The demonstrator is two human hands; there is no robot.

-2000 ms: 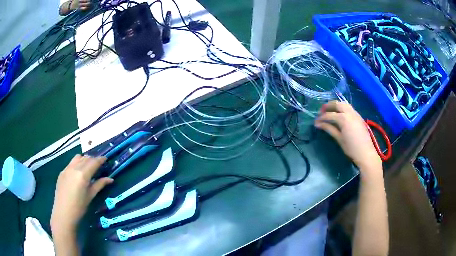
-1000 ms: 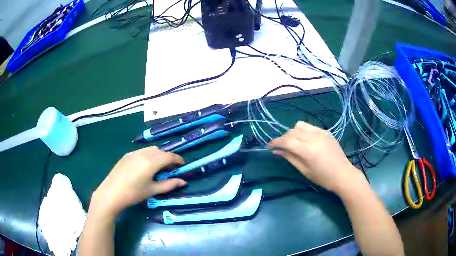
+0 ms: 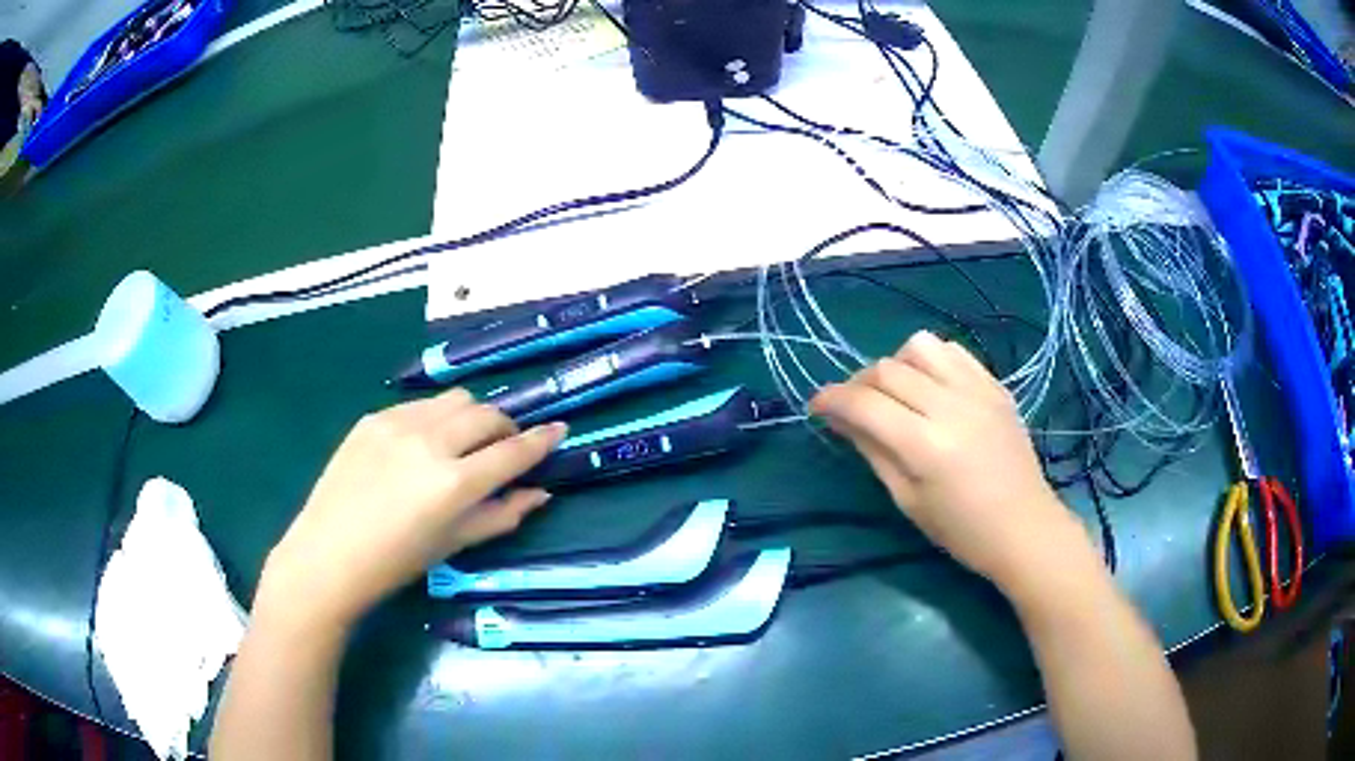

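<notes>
Several black and light-blue 3D printing pens lie side by side on the dark-green bench. My left hand [image 3: 424, 483] grips the front part of the middle pen [image 3: 654, 443], whose black face is up with small lit digits. My right hand [image 3: 929, 446] pinches a clear filament [image 3: 780, 421] at that pen's rear end; whether the tip is inside is hard to tell. Two pens above it [image 3: 557, 330] [image 3: 602, 379] also have the black face up, and a filament reaches the rear of the lower of these. Two pens nearest me [image 3: 624, 568] [image 3: 639, 617] show their light-blue sides.
Filament coils [image 3: 1159, 298] and black cables lie right of the pens. Scissors [image 3: 1257, 550] lie by a blue parts bin [image 3: 1278, 342]. A black box [image 3: 710, 52] stands on a white board [image 3: 572, 156]. A pale tub [image 3: 161, 350] and crumpled white cloth [image 3: 164, 617] are at left.
The view shifted from two seconds ago. My right hand came from the coils to the middle pen's rear with filament. My left hand moved to that pen, which is turned black face up.
</notes>
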